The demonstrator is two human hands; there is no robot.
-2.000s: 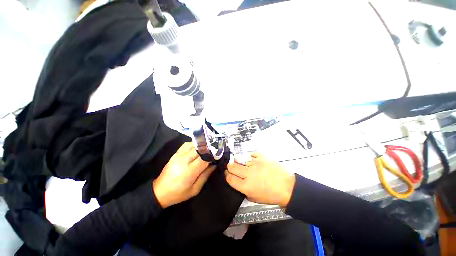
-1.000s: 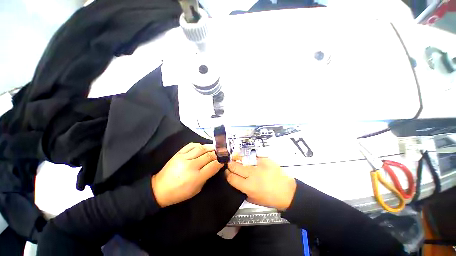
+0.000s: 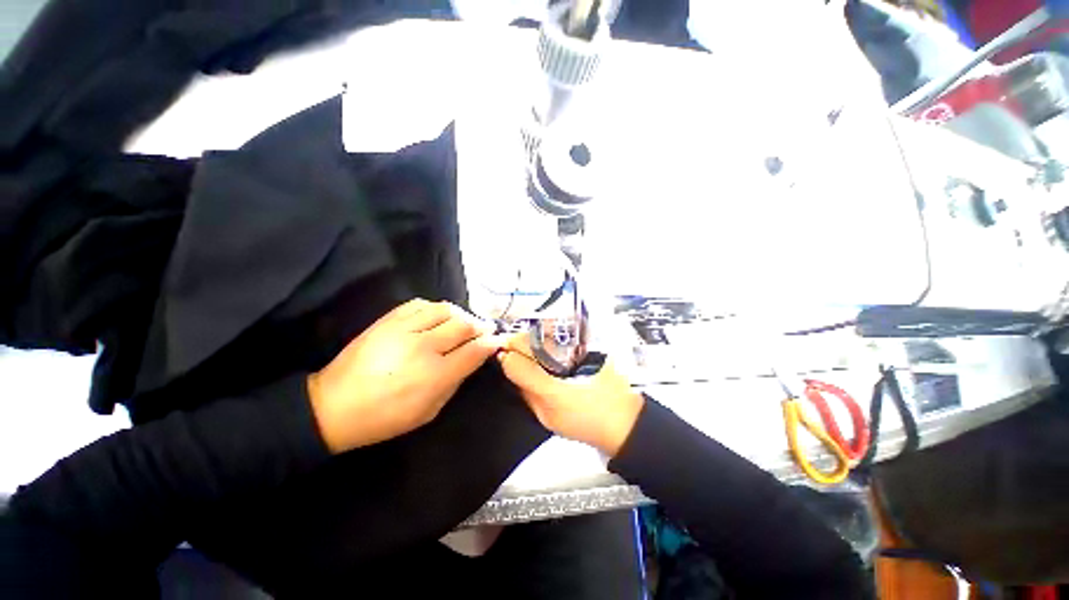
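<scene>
A large black garment piece [image 3: 276, 252] lies bunched on the white machine bed, left of the needle area, and hangs over the front edge. My left hand [image 3: 399, 369] pinches its edge just left of the presser foot area. My right hand [image 3: 571, 396] is close beside it, fingertips at the same edge, below a shiny dark round part [image 3: 560, 338] of the sewing machine [image 3: 703, 199]. The fingertips nearly touch. The needle itself cannot be made out in the glare.
Scissors with yellow and red handles [image 3: 817, 440] lie at the right of the table, beside a black strap [image 3: 894, 410]. A ruler strip [image 3: 545, 504] runs along the front edge. A ringed lamp-like part [image 3: 571, 59] stands above the needle area. More black cloth [image 3: 82, 70] is heaped upper left.
The view has shifted, so the scissors appear further left and the machine head further right. My right hand has moved closer in to my left. The thread snips no longer show.
</scene>
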